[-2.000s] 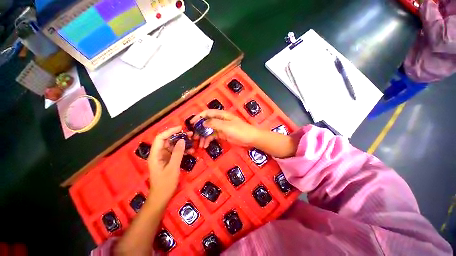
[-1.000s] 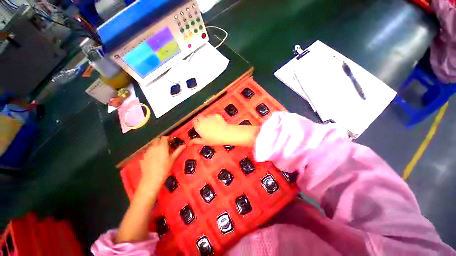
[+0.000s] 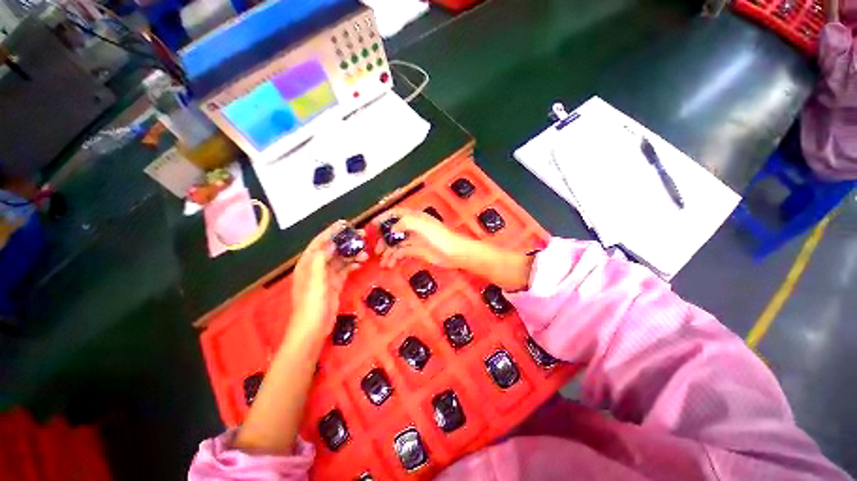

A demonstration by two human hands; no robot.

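Observation:
The red-orange compartment tray lies in front of me, with small black rounded-square watch units in many pockets. My left hand holds one black unit between its fingers above the tray's back edge. My right hand holds another black unit just to the right of it. The two units are close but apart. Two more black units, one of them on the left, lie on the loose white paper behind the tray.
The tester with a lit screen stands behind the paper. A pen lies on a clipboard at the right. A tape roll lies on a pink pad at the left. Red trays show at the lower left; a person's sleeve is at the right edge.
Since one second ago both hands have risen from the tray's back pockets, each now with a black unit. The white pad seen two seconds ago before the tester no longer shows there; two units do.

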